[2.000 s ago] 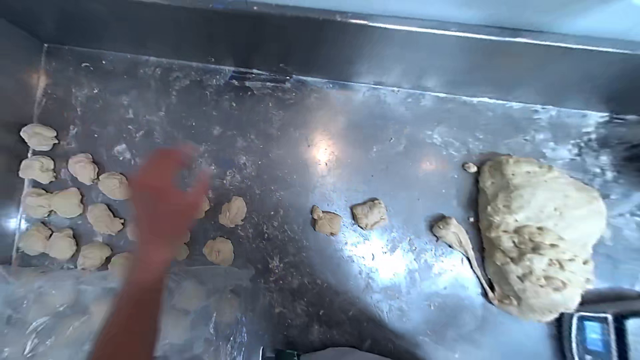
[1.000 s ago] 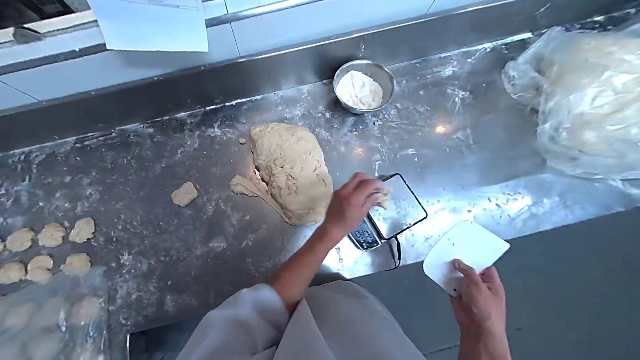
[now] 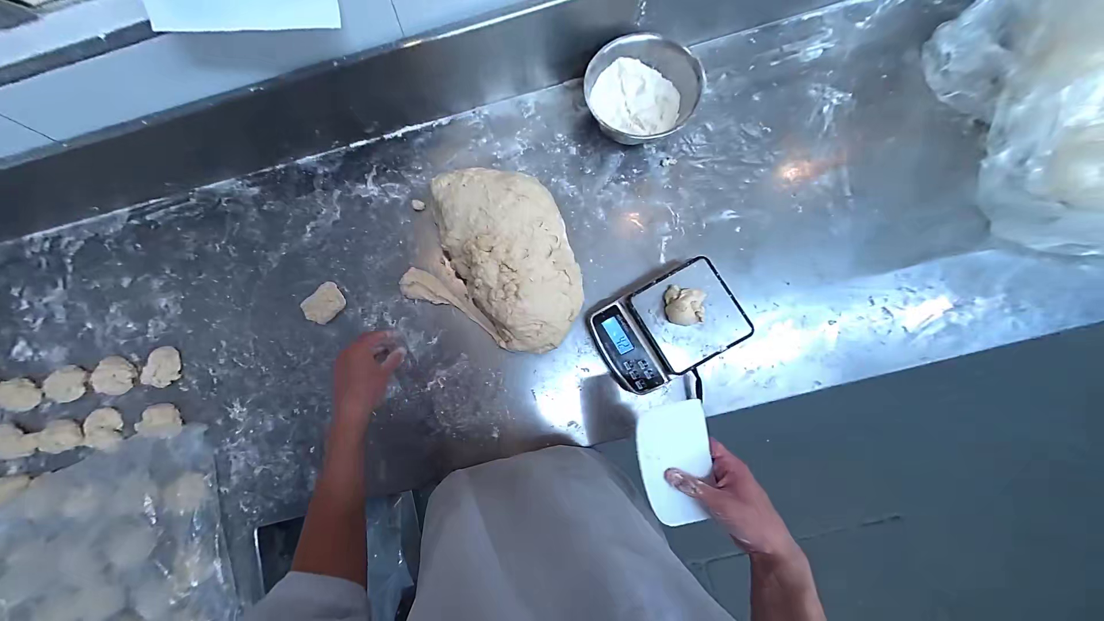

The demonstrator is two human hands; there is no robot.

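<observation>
My left hand (image 3: 366, 369) is over the floured steel worktop with its fingers curled, thumb and fingertips apart, holding nothing that shows. A cut dough piece (image 3: 323, 303) lies just beyond it. My right hand (image 3: 733, 493) grips a white plastic dough scraper (image 3: 674, 461) by its edge, in front of a digital kitchen scale (image 3: 628, 349). On the scale's platform sits a small dough lump (image 3: 685, 305). The big mass of dough (image 3: 509, 259), with a strip trailing off its left side, rests between my left hand and the scale.
Several dough pieces (image 3: 113, 375) stand in rows at the left, others lie under a plastic sheet (image 3: 112, 535). A metal bowl of flour (image 3: 643, 88) is behind the scale. Plastic-wrapped dough (image 3: 1048, 155) lies far right. A steel upstand (image 3: 345, 108) runs along the back.
My left hand has left the scale and moved left, past the big dough; the lump it was touching now lies on the platform. My right hand has brought the scraper closer to the scale.
</observation>
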